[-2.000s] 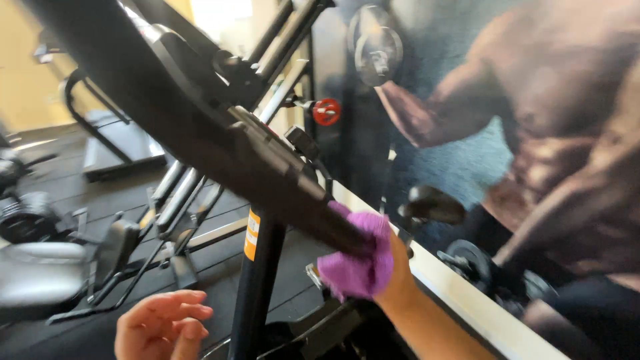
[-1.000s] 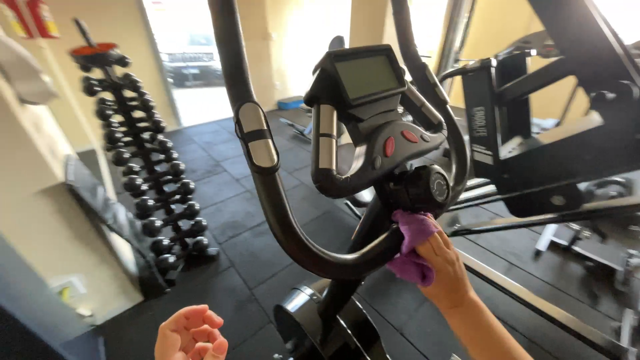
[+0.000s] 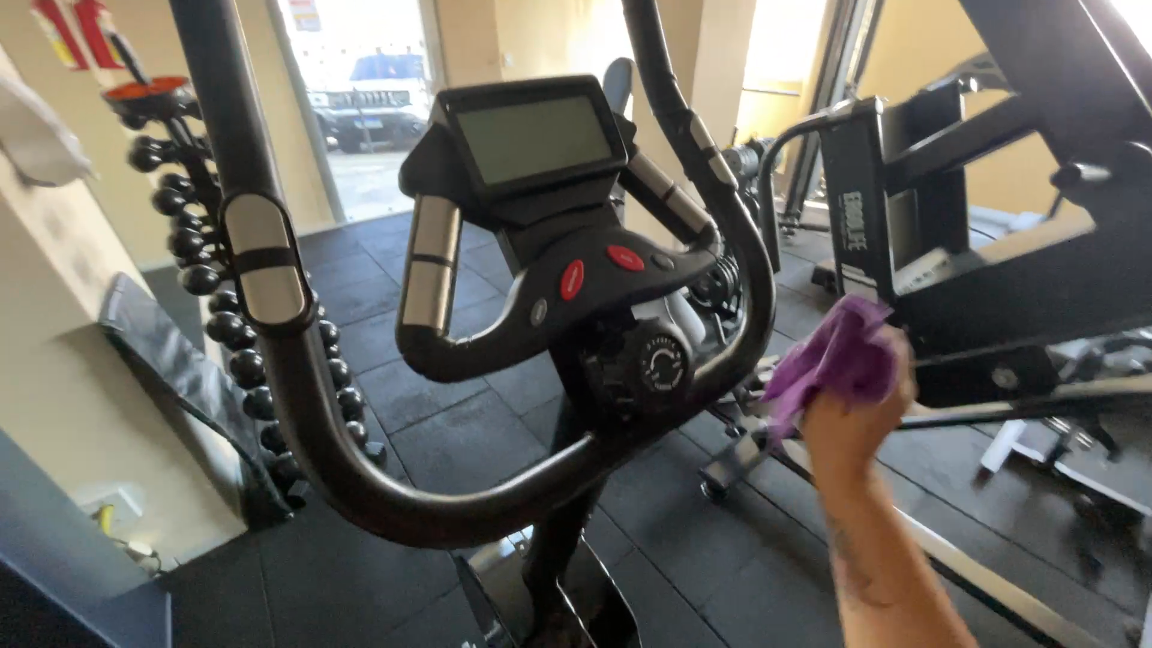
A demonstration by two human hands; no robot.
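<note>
My right hand (image 3: pixel 855 423) grips a crumpled purple cloth (image 3: pixel 832 364), held in the air to the right of an exercise machine's curved black handlebar (image 3: pixel 432 517), apart from it. Metal sensor plates (image 3: pixel 265 261) sit on the bar's left side. Between the bar's two arms stands the console with a blank grey display (image 3: pixel 537 135). Below the display are red buttons (image 3: pixel 572 280) on a black panel and a round black knob (image 3: pixel 663 362). My left hand is out of view.
A rack of black dumbbells (image 3: pixel 243 369) stands at the left by the wall. To the right is a large black weight machine (image 3: pixel 859 207). Dark rubber tiles (image 3: pixel 441 432) cover the floor. A vehicle (image 3: pixel 373 99) shows through the doorway behind.
My right hand, with the purple cloth in it, has come off the lower handlebar and moved to the right. My left hand, seen a second ago at the bottom, has left the view.
</note>
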